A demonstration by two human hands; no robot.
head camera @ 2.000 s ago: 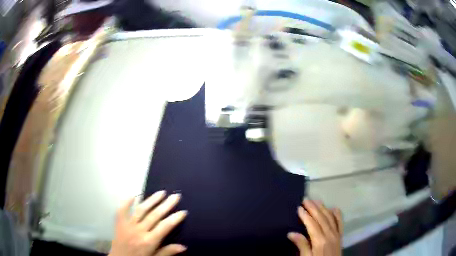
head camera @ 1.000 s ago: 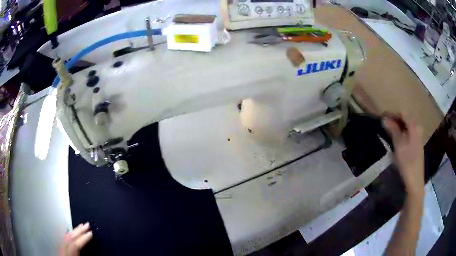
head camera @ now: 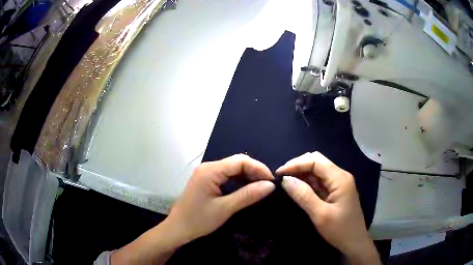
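A dark garment panel [head camera: 259,114] lies flat on the pale table, its upper part under the machine head. The needle and presser foot area [head camera: 302,103] is over it. My left hand [head camera: 228,189] and my right hand [head camera: 324,199] are in front of the needle, thumbs and forefingers pinched and fingertips nearly touching. A small bit of dark cloth [head camera: 278,177] shows between the fingertips. Its outline merges with the panel, so its shape and extent cannot be told.
The white sewing machine head [head camera: 339,52] stands at upper right, with a pale knob [head camera: 341,103] beside the needle. A plastic-wrapped board [head camera: 85,88] with black cloth [head camera: 49,103] is at left. A white plastic bin [head camera: 26,207] is at lower left. The table's ruler-like front edge [head camera: 124,194] runs below.
The view has swung left. My right hand has come from the dark cloth at the table's right side to the front of the needle. My left hand has risen from the panel to meet it.
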